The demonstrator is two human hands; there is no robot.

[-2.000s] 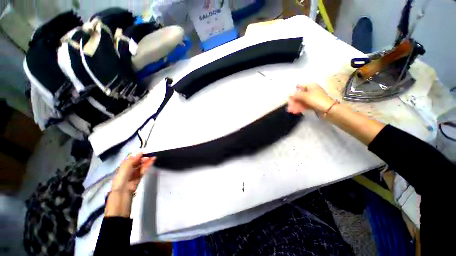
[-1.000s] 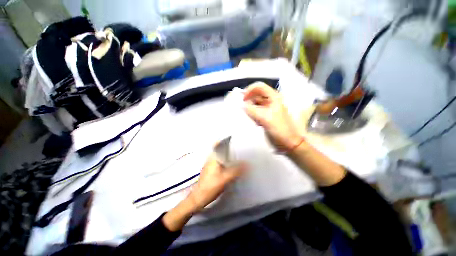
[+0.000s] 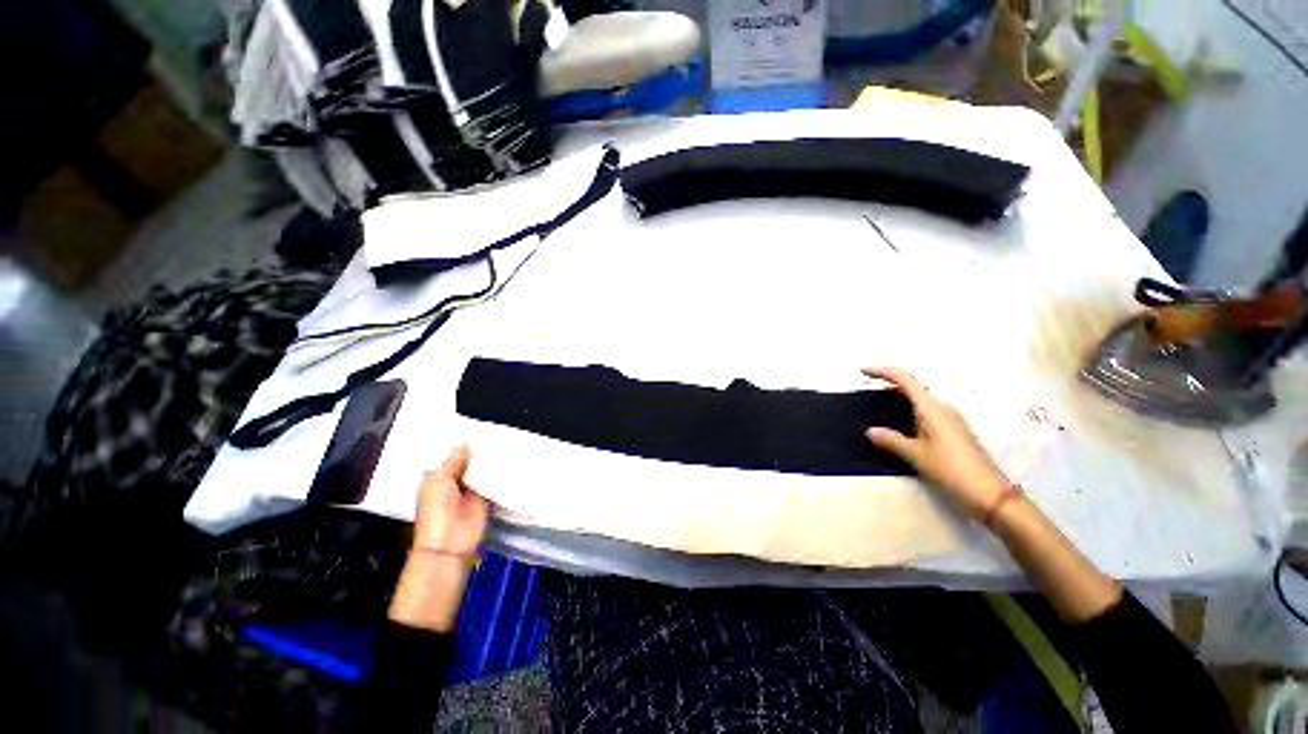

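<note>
A curved black band [image 3: 674, 416] lies spread near the table's front edge, its upper edge uneven. A pale cream strip [image 3: 746, 509] lies along its lower side; I cannot tell whether they are joined. My right hand [image 3: 940, 445] rests at the black band's right end, thumb and forefinger apart on the fabric. My left hand [image 3: 452, 516] is at the front edge, just below the band's left end, with its fingers close together; whether it pinches white fabric cannot be told. A thicker black arc [image 3: 825, 175] lies at the table's far side.
The iron [image 3: 1183, 366] stands on the right of the white-covered table [image 3: 732, 301]. White strips with black edges [image 3: 481, 222] and a dark smartphone [image 3: 359, 442] lie on the left. A black-and-white bundle [image 3: 416, 72] is beyond. A blue crate [image 3: 495, 617] is below the front edge.
The black band, held up between both hands and then folded or hidden, now lies spread on the table. My hands have moved apart toward its two ends. The view has shifted.
</note>
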